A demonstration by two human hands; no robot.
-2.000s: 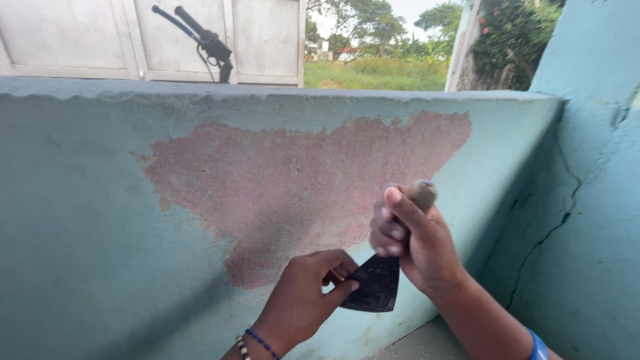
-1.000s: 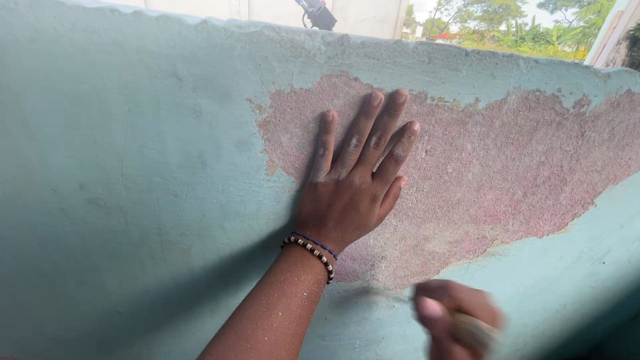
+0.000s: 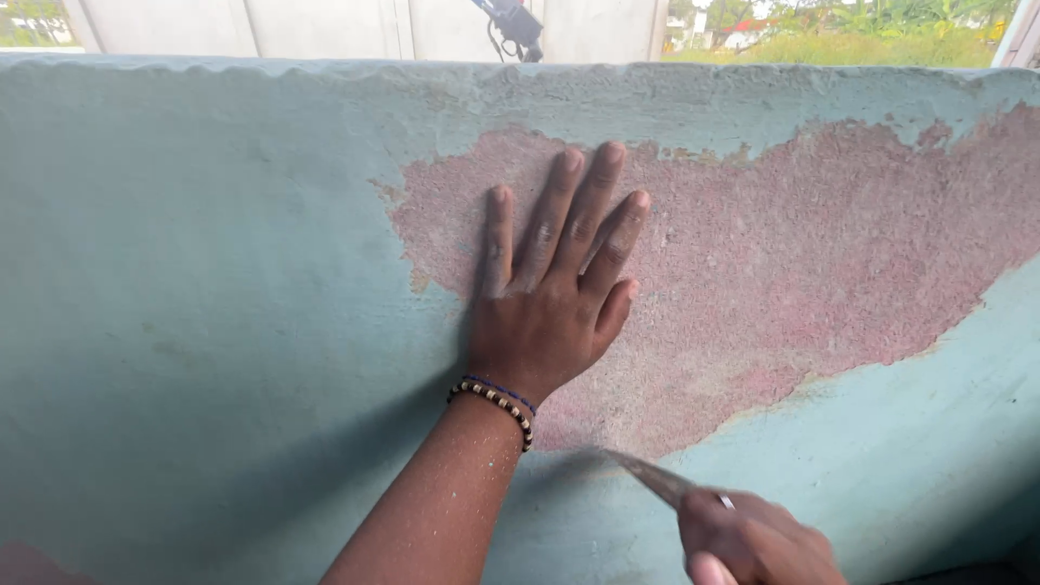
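My left hand [image 3: 552,301] lies flat on the bare pinkish patch [image 3: 756,268] of the wall, fingers apart and pointing up, with nothing in it. Beaded bracelets circle that wrist, and pale flecks dot the forearm. At the lower right, my right hand [image 3: 756,536] is closed around a putty knife [image 3: 654,478]; the fingers hide its handle. The blade is seen nearly edge-on, its tip at the lower edge of the patch, where the turquoise paint [image 3: 227,227] begins. The hand is slightly blurred.
The low wall's top edge [image 3: 325,65] runs across the upper view. Behind it stand pale metal panels [image 3: 325,28] and a dark, jointed device [image 3: 520,28], with grass [image 3: 812,49] farther right. Another reddish patch [image 3: 36,565] shows at the bottom left.
Two seconds ago my left fingers touched the putty knife's blade; the left hand is now flat on the wall. My right hand has brought the blade to the patch's lower edge. The view has shifted.
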